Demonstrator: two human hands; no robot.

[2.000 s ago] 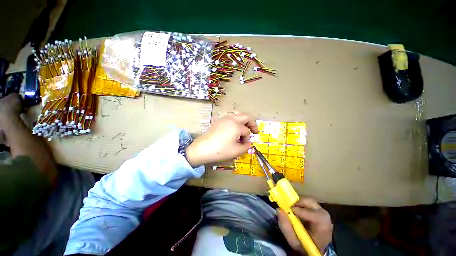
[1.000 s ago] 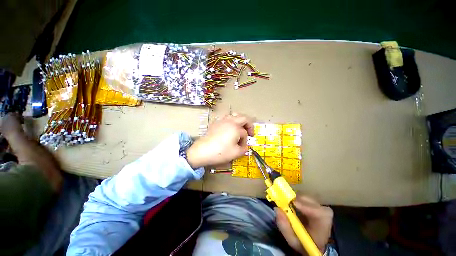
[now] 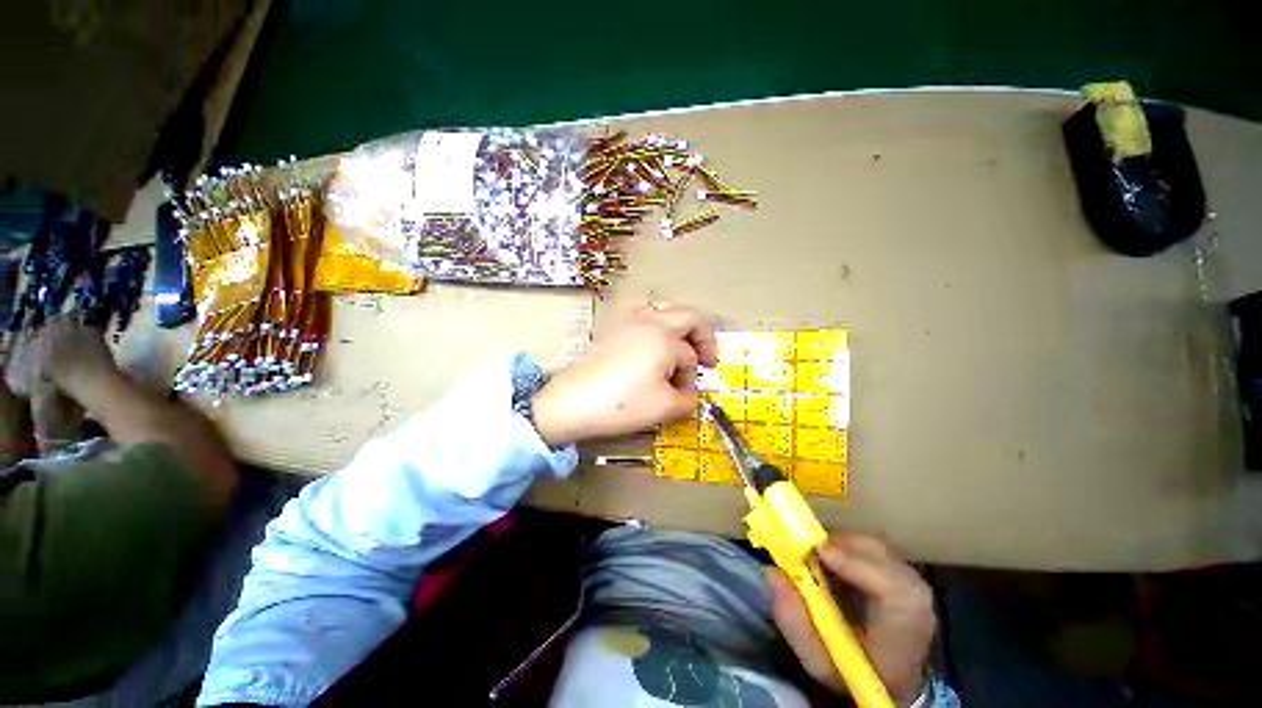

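Observation:
The yellow-orange PCB panel (image 3: 796,408) lies flat in front of me. My left hand (image 3: 623,378) is at its upper left edge, fingertips pinched together on a small connector lead, mostly hidden by the fingers. My right hand (image 3: 872,609) holds the yellow soldering iron (image 3: 792,533) from the lower right. Its thin dark tip reaches the panel beside my left fingertips; the exact contact is too small to tell. One connector lead (image 3: 626,459) sticks out to the left from the panel's lower left edge.
Panels with leads attached (image 3: 256,284) stand in a stack at left. Beside them are blank panels (image 3: 363,271), a clear bag of leads (image 3: 505,208) and loose leads (image 3: 644,180). A black holder with yellow top (image 3: 1135,173) is far right. Another person's arm (image 3: 132,401) is at left.
The view has shifted slightly, bringing more of the neighbour's place into the picture and cutting off the fan at right. My hands and the iron keep nearly the same place at the panel.

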